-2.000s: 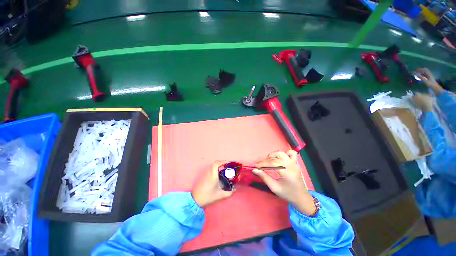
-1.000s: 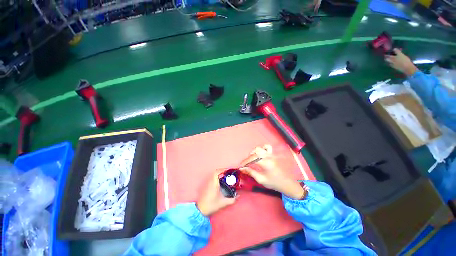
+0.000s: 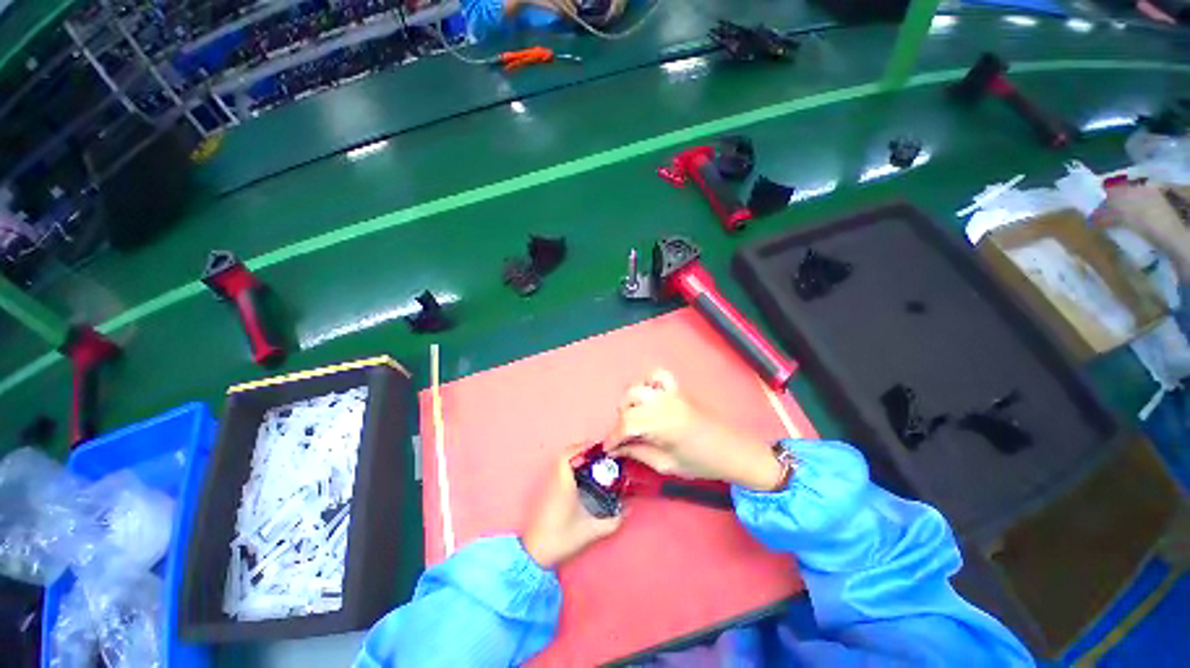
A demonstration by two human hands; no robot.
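Note:
A red and black handle unit [image 3: 603, 485] lies over the red-orange mat [image 3: 522, 392], its open head with a white disc turned up towards me. My left hand [image 3: 561, 513] is closed around the left side of the head. My right hand [image 3: 656, 440] is at the head's upper right edge, fingers pinched together. The thin tool seen in it earlier cannot be made out now; whether the fingers still hold it is hidden. The black and red handle reaches out to the right under my right hand.
A black box of white strips [image 3: 303, 502] and a blue bin [image 3: 131, 522] stand left. A black foam tray [image 3: 933, 365] with black parts and a cardboard box [image 3: 1077, 281] stand right. Another handle unit [image 3: 731, 320] lies across the mat's upper right corner.
The view has tilted and shifted. My right hand has moved from right of the head to its top edge, and the thin tool no longer shows. The other worker's hand has left the far-right unit.

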